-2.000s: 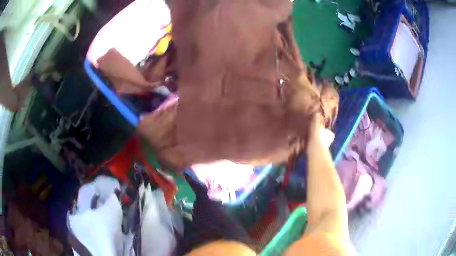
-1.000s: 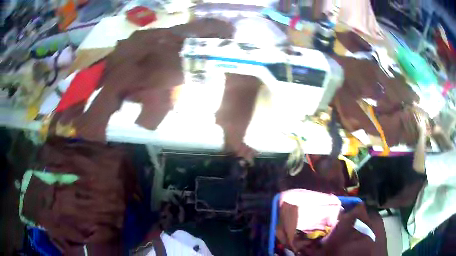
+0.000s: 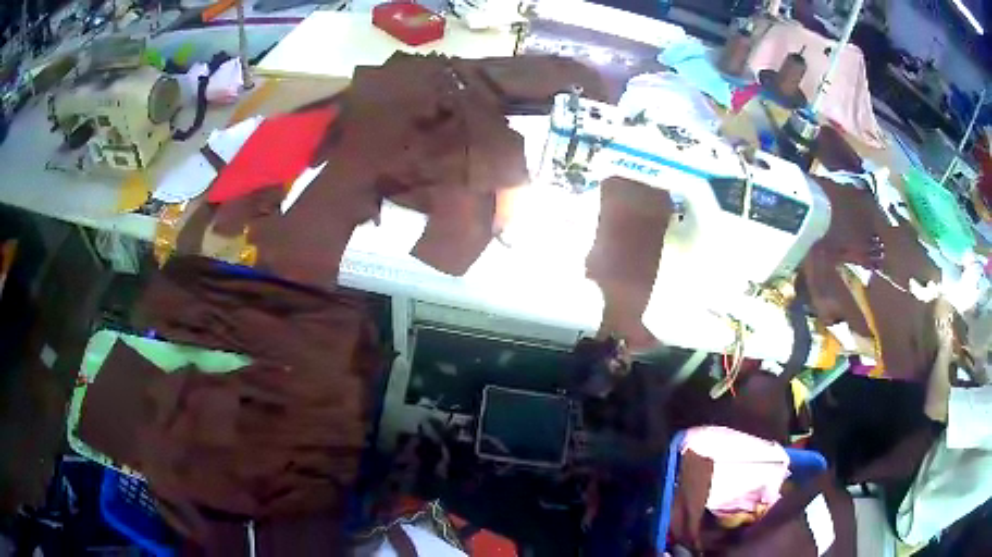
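Neither of my hands is visible. A white sewing machine with a blue stripe (image 3: 696, 180) stands on the white table (image 3: 511, 272). A strip-like brown piece (image 3: 631, 234) lies before its arm and hangs over the table's near edge. Brown cut pieces (image 3: 424, 131) lie heaped left of the needle area, with one flat panel (image 3: 457, 234) near the front. A bright red cloth (image 3: 272, 152) lies at their left. A large brown pile (image 3: 261, 403) sits below the table at left, over a light-green tray (image 3: 82, 408).
A blue crate (image 3: 666, 490) with brown and pink cloth stands at lower right. Another blue crate (image 3: 131, 506) is at lower left. A second machine (image 3: 114, 114) stands at far left. Another person's arm (image 3: 938, 359) shows at the right edge, beside more brown cloth (image 3: 887, 294).
The view has swung from the floor crates to the machine table. The brown garment held by a hand two seconds ago is no longer seen held. Since one second ago, table items appear shifted right.
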